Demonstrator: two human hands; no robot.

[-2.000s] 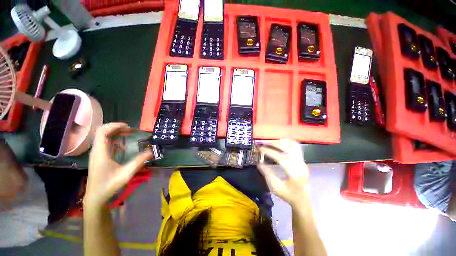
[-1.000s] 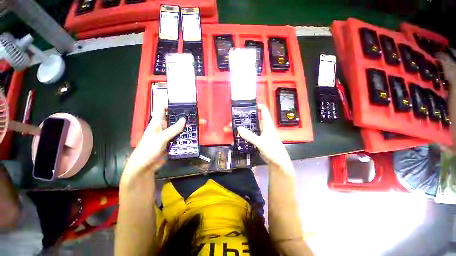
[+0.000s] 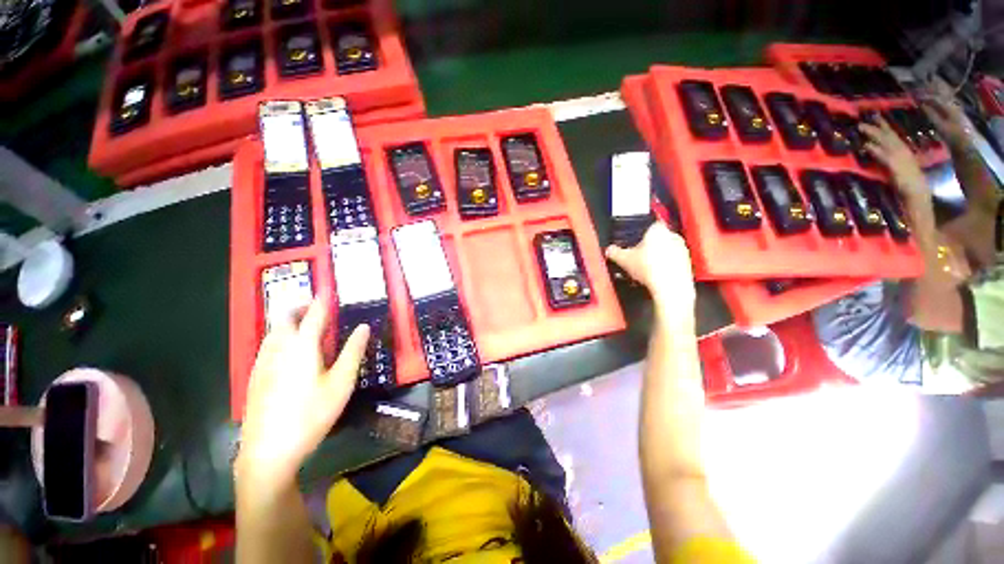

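Note:
An orange-red phone tray [image 3: 506,339] lies in front of me. It holds several open flip phones with lit screens on its left side, such as this one [image 3: 436,297], and several closed flip phones [image 3: 564,268]. One lower-row pocket is bare. My left hand [image 3: 297,386] is over the tray's lower left, thumb at the keypad of an open flip phone [image 3: 361,270]; whether it grips the phone is unclear. My right hand [image 3: 657,264] is at the lower half of an open flip phone [image 3: 631,185] on the bench right of the tray, its fingers around the keypad end.
Stacked trays of closed phones stand at right [image 3: 771,251] and upper left [image 3: 253,105]. Small flat cards [image 3: 451,405] lie at the bench edge. A smartphone [image 3: 69,452] lies on a pink fan base [image 3: 127,441] at left. Another person's arms [image 3: 919,220] reach in at right.
The view has turned to the right. The two phones from my hands now rest in the lower row. My right hand has moved to the phone right of the tray; my left hand stays near the lower left.

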